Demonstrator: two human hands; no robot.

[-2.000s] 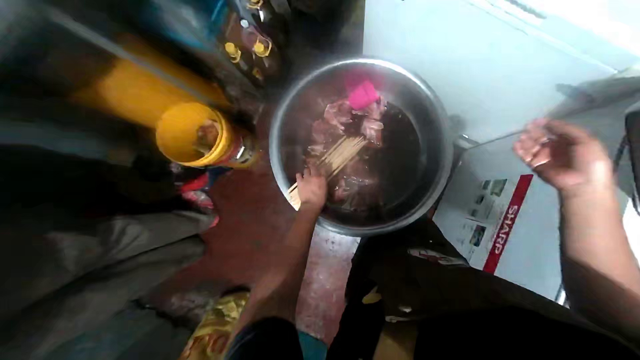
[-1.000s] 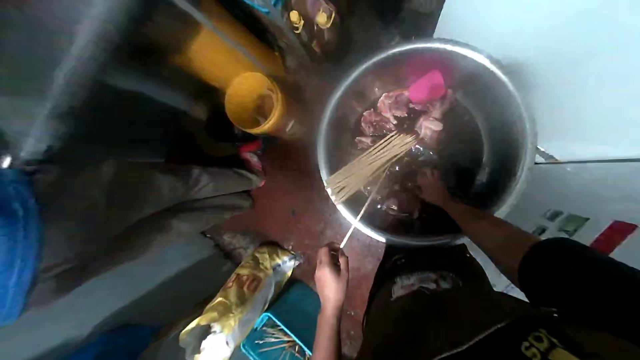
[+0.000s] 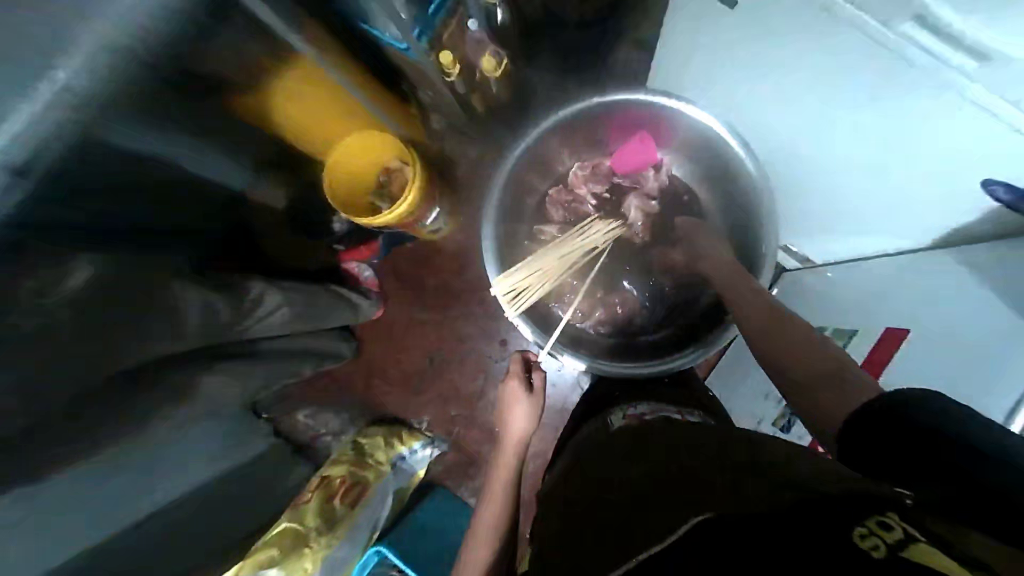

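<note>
A large steel basin [image 3: 752, 176] holds dark liquid and pieces of raw meat [image 3: 590, 182]. A pink plastic cup or scoop [image 3: 636, 154] lies on the meat at the far side. Thin wooden skewers [image 3: 552, 264] rest in a bundle from the meat to the basin's near left rim. My left hand [image 3: 524, 380] is closed on the end of a single wooden skewer [image 3: 578, 298], just outside the near rim; its other end reaches over the basin beside the bundle. My right hand [image 3: 692, 244] is down in the basin, right of the meat; its fingers are blurred and hidden in the dark liquid.
A yellow bucket [image 3: 330, 180] with something inside stands left of the basin. White appliances [image 3: 832, 144] border the right side. Capped bottles [image 3: 492, 64] stand beyond. A gold and silver bag [image 3: 344, 496] and a blue plastic container [image 3: 382, 554] are at the lower left.
Two seconds ago my left hand was on the skewer bundle and my right hand was raised outside the basin. Now my left hand holds one skewer and my right hand is in the basin.
</note>
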